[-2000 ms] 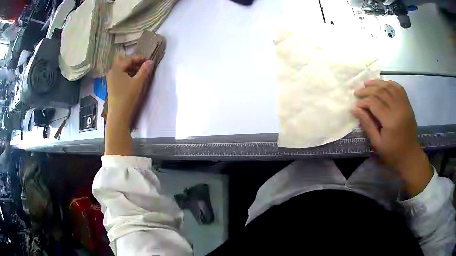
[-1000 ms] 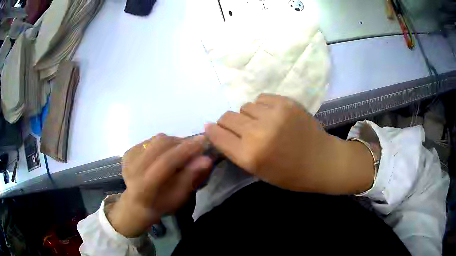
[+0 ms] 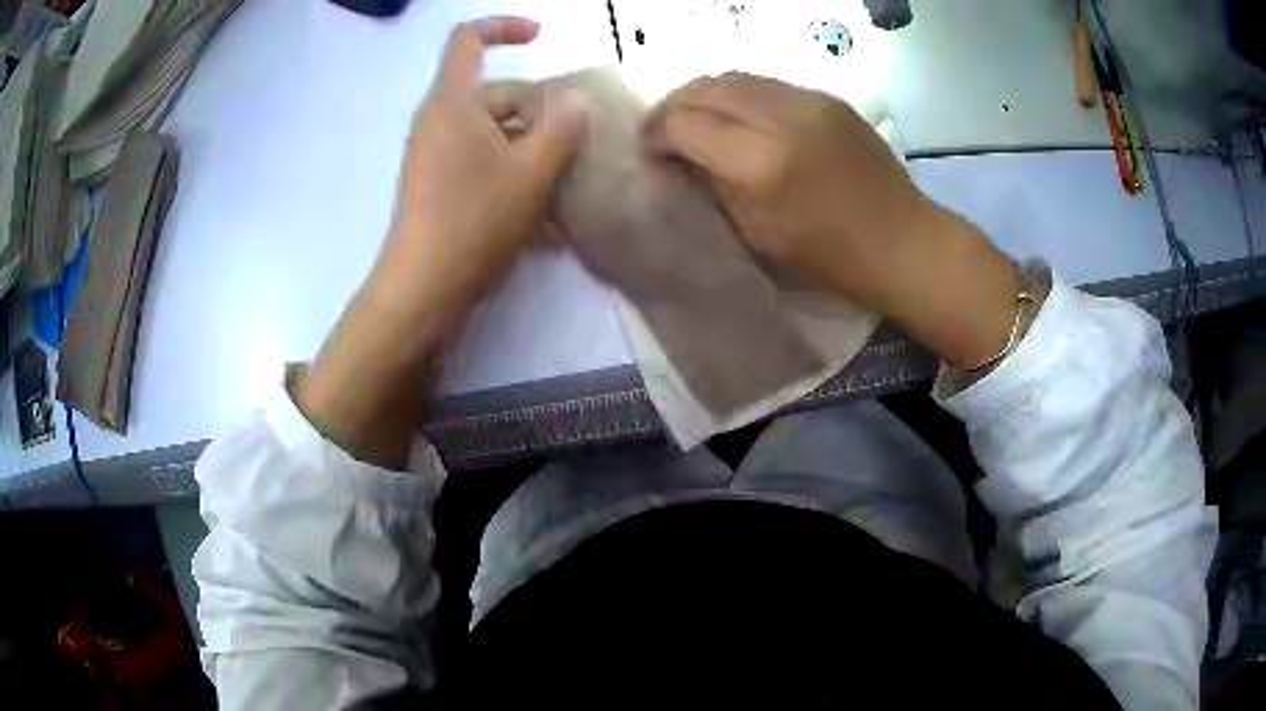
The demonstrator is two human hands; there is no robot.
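Note:
A taupe strip (image 3: 694,292) lies over the cream panel (image 3: 669,396), whose lower corner hangs past the table's front edge. My left hand (image 3: 486,181) pinches the strip's upper left end between thumb and fingers, with the index finger raised. My right hand (image 3: 791,167) holds the upper right side of the strip and panel, fingertips near the top edge. Both hands are slightly blurred. Most of the cream panel is hidden under the strip and my right hand.
A stack of taupe strips (image 3: 118,278) lies at the left, below layered cut panels (image 3: 132,84). The machine bed (image 3: 1000,111) is at the upper right, with orange-red and green snips (image 3: 1119,125) and an orange stick tool (image 3: 1083,63). A ruled tape (image 3: 555,425) runs along the front edge.
Both hands have moved up from the table's front edge and onto the work. The taupe strip now shows over the cream panel, whose lower corner has come down over the edge.

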